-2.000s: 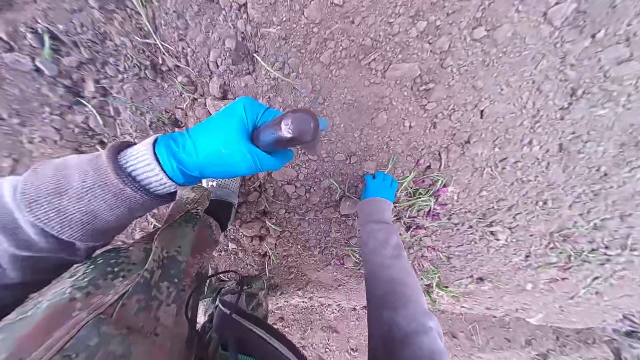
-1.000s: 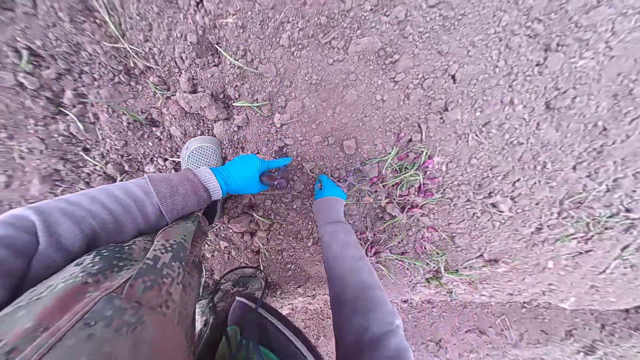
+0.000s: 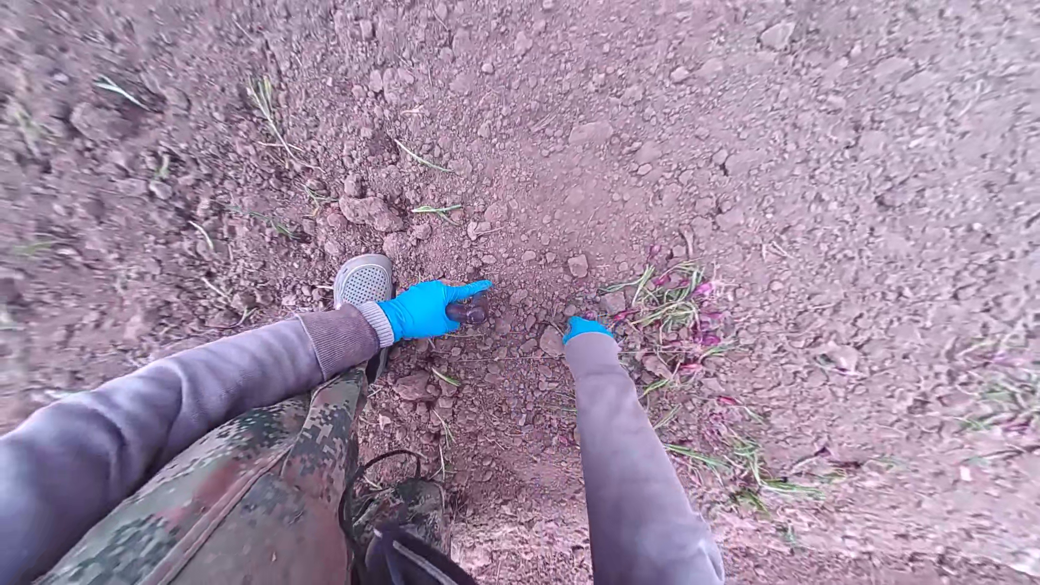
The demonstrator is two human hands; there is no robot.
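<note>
My left hand (image 3: pixel 426 310), in a blue glove, is closed around a dark rounded tool handle (image 3: pixel 469 310), with one finger stretched out to the right. The working end of that tool is hidden beneath it. Low over the soil, my right hand (image 3: pixel 587 327), also gloved in blue, is at the left side of a heap of small green plants with reddish-purple bases (image 3: pixel 678 305). Its fingers are mostly hidden by the wrist and sleeve, so what it holds cannot be told. A gap of cloddy soil (image 3: pixel 528 305) lies between the hands.
My shoe (image 3: pixel 365 280), grey with holes, stands just behind my left hand. Camouflage-clad legs (image 3: pixel 244 487) and a dark bag or cloth (image 3: pixel 410 561) fill the lower left. More green plants (image 3: pixel 760 471) lie at lower right, and clods (image 3: pixel 371 213) and loose green blades (image 3: pixel 422 157) are scattered about.
My left hand, with the handle in it, has gone from raised near the camera to low by the ground. My right hand has moved from the plant heap leftward to its side.
</note>
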